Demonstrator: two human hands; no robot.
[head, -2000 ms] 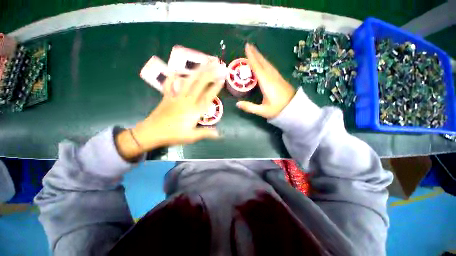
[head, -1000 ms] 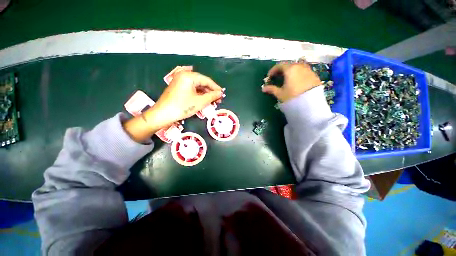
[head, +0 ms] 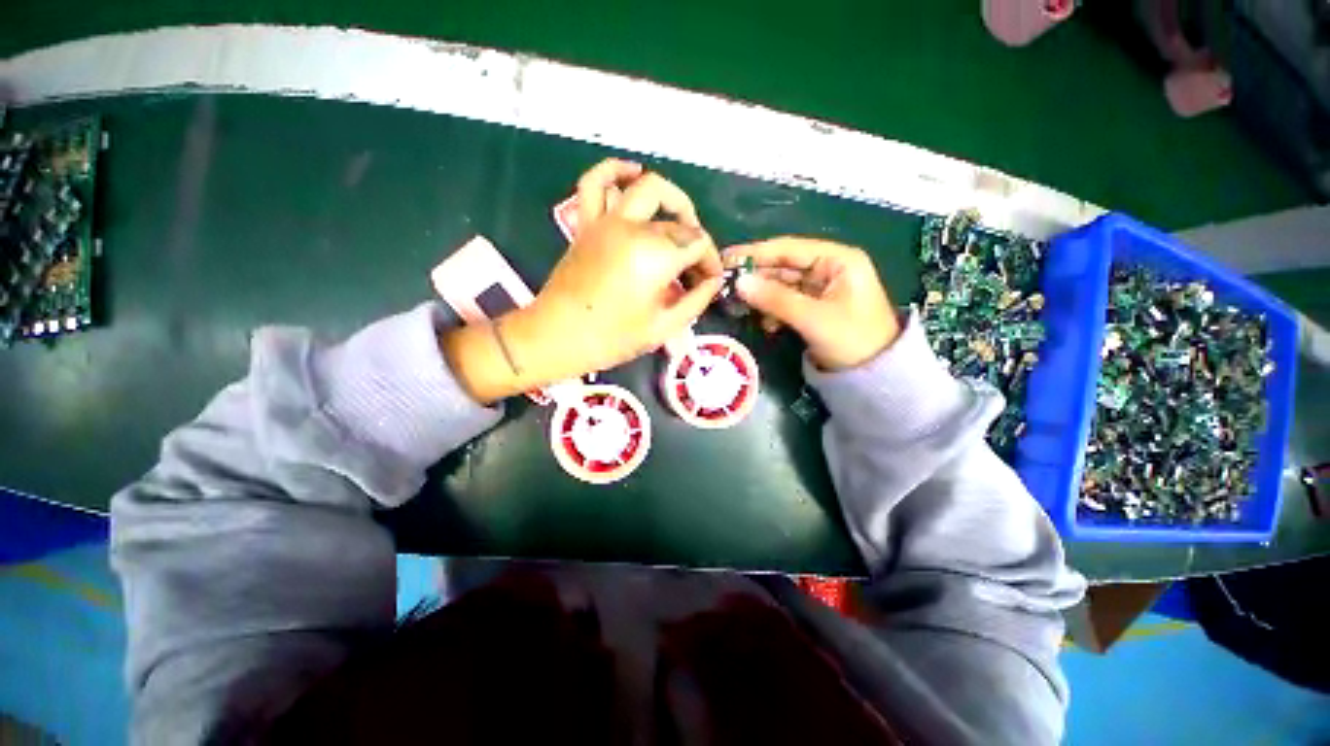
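Two pink fan bodies lie on the dark green bench, their round heads with red spokes and white centres toward me. The nearer fan head (head: 600,433) is left of the other fan head (head: 710,382). The left body's pale handle (head: 481,280) shows a dark rectangular opening. My left hand (head: 613,284) lies over the second body and hides most of its handle; its fingertips are pinched near my right hand's. My right hand (head: 821,297) holds a small circuit board (head: 740,274) between its fingertips. What my left fingertips pinch is too small to tell.
A blue bin (head: 1069,382) full of small boards stands at the right, with a loose board pile (head: 974,299) beside it. Larger board panels (head: 59,233) lie at the far left. A pale rail (head: 642,105) runs behind the bench. Pink units show at the top right.
My right hand has moved left from beside the board pile to meet my left fingertips and now holds a small board. The view has shifted, and both fan bodies appear further right.
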